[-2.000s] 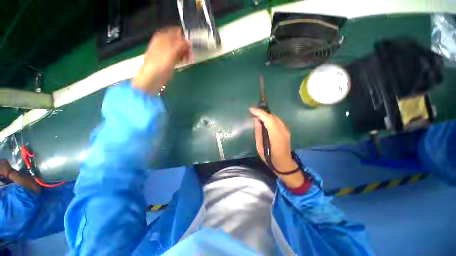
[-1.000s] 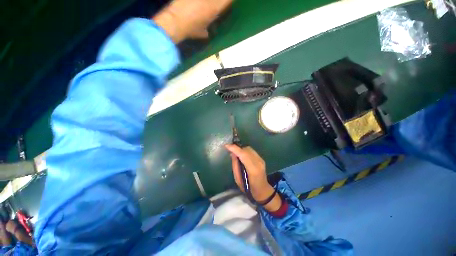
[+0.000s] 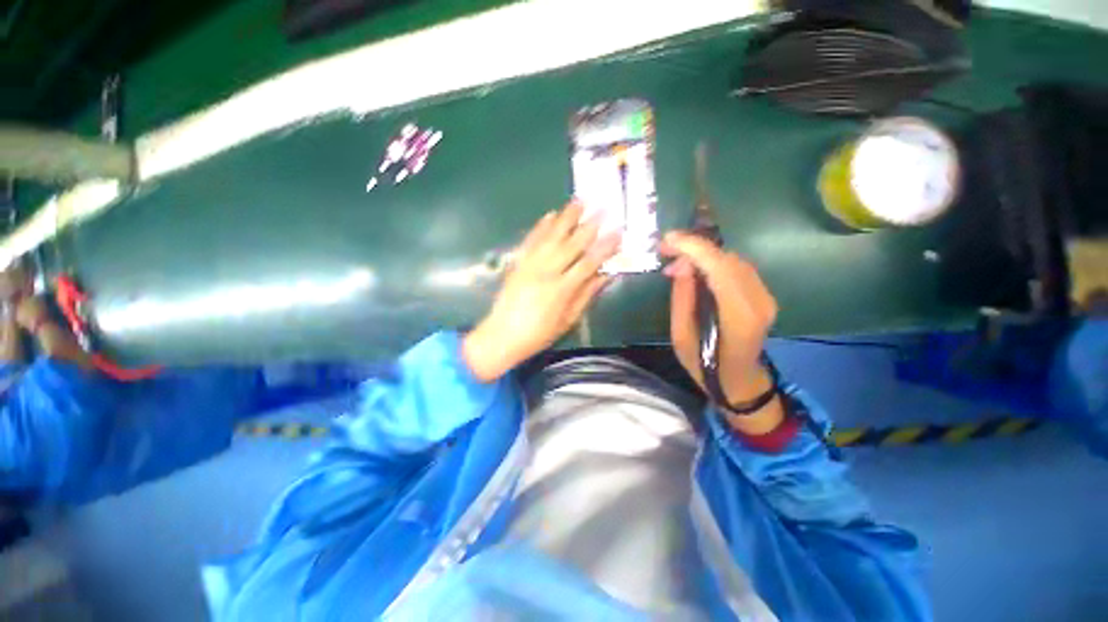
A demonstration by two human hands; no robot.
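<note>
A phone assembly [image 3: 617, 182] lies on the dark green bench mat in front of me, with a white face, a thin dark and orange strip and a small green patch at its far end. My left hand [image 3: 549, 282] rests with its fingers on the near left part of the phone. My right hand [image 3: 725, 304] holds a soldering iron [image 3: 705, 219] by its black handle, with the tip pointing away from me, just right of the phone. The right fingertips are close to the phone's near right edge; contact is unclear.
Small pink-white parts [image 3: 406, 156] lie on the mat at the left. A yellow roll with a white top [image 3: 902, 173], a black fan [image 3: 838, 67] and a black station [image 3: 1021, 182] stand at the right. A red lead [image 3: 75, 310] and another person's hand [image 3: 27, 314] are at far left.
My left hand has come back from the far side of the bench to the mat, where the phone now lies under its fingers. My right hand still holds the iron, now beside the phone.
</note>
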